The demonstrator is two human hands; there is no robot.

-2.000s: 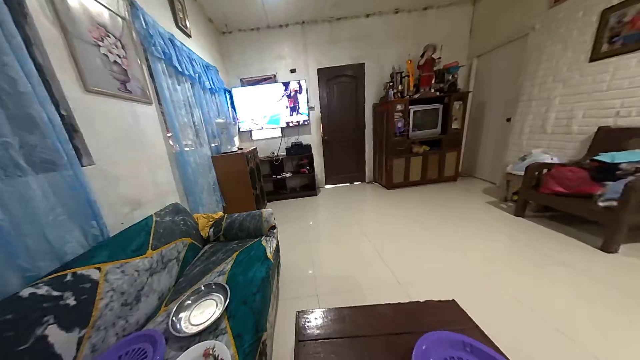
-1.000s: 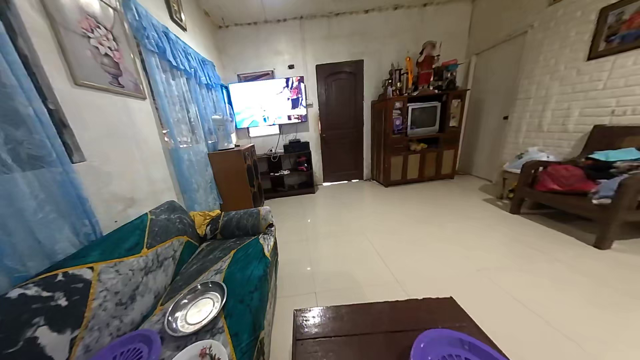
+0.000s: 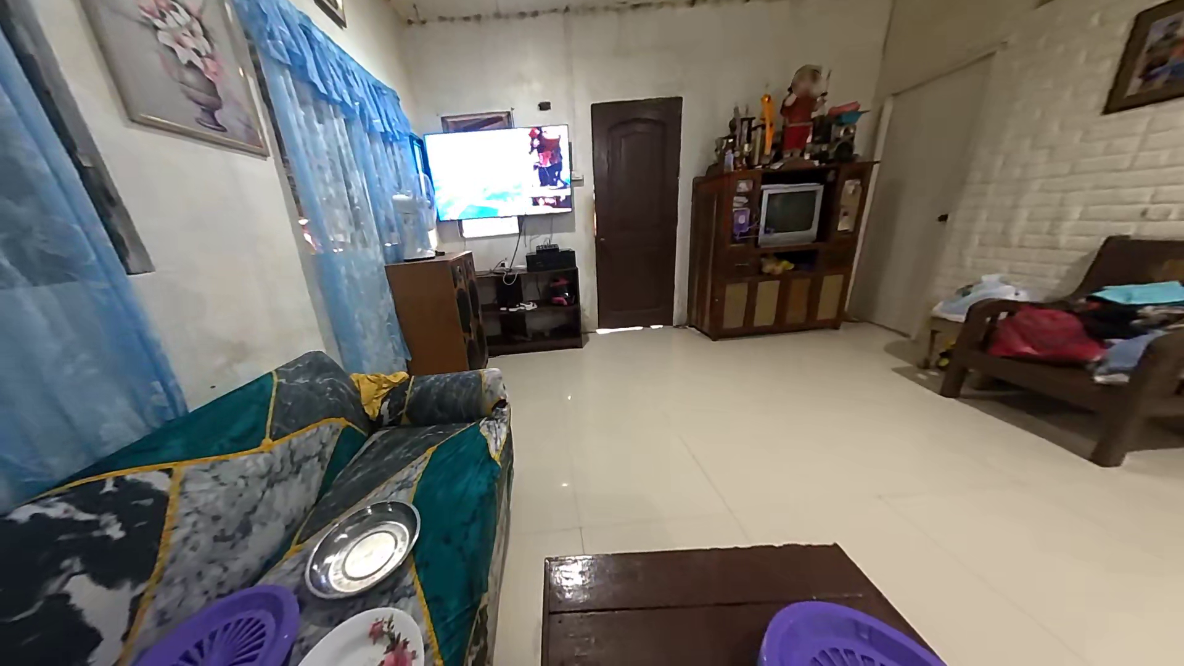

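Note:
Neither of my hands shows in the head view. On the seat of the patterned sofa (image 3: 370,481) at the lower left lies a round metal dish (image 3: 363,549). Below it, cut by the bottom edge, is a white plate with a floral print (image 3: 368,640). A purple slotted plastic basket or plate (image 3: 227,629) lies to its left. Another purple slotted plastic piece (image 3: 842,636) rests on the dark wooden table (image 3: 684,578) at the bottom, partly out of view.
A wooden armchair (image 3: 1124,398) on the right holds clothes. Tiled floor (image 3: 666,453) lies between sofa and armchair. Along the back stand a speaker cabinet (image 3: 430,310), a low shelf (image 3: 532,310), a dark door (image 3: 636,213) and a wooden cabinet (image 3: 777,277) with an old television.
The picture on the wall-mounted television screen has changed. The dishes, sofa and table stay as they were.

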